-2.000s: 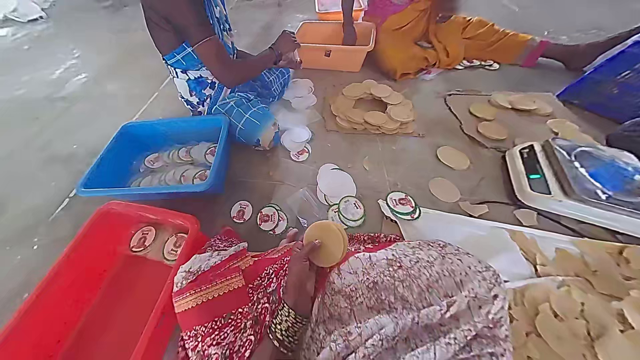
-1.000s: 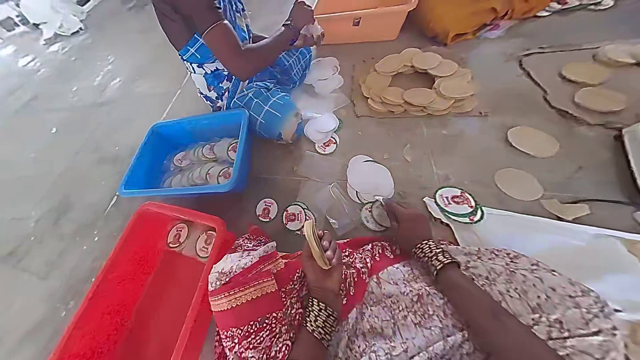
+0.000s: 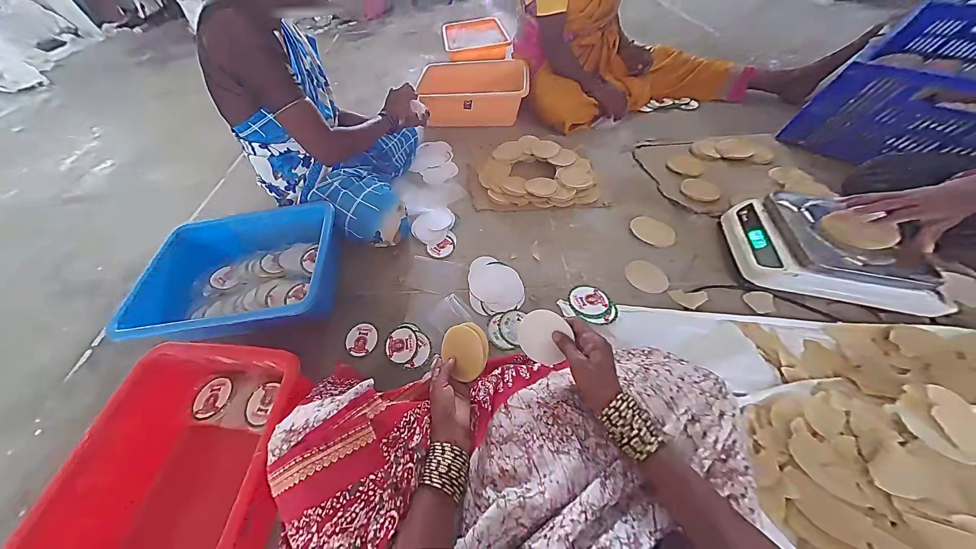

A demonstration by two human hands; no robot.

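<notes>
My left hand [image 3: 451,400] holds a small stack of round tan papads [image 3: 463,352] upright above my lap. To its right, my right hand [image 3: 591,362] pinches a white round disc [image 3: 544,337] by its right edge. Just beyond the hands lie a pile of white discs [image 3: 497,285] and green-rimmed printed labels [image 3: 504,329]. More printed round labels [image 3: 401,345] lie left of the papad stack, and another green-rimmed pile [image 3: 591,303] is beyond my right hand. Clear plastic bags [image 3: 448,313] lie on the floor beyond my left hand.
A red tub [image 3: 164,450] and blue tub [image 3: 229,229] with packed discs stand left. A co-worker [image 3: 305,130] sits beyond the blue tub; another [image 3: 579,69] sits farther back. At right are a scale [image 3: 831,267], a co-worker's hand [image 3: 923,210] and many loose papads [image 3: 854,450].
My right hand was down at the labels a second ago; now it is raised with a white disc. A co-worker's hand and a papad now show over the scale. The view has shifted.
</notes>
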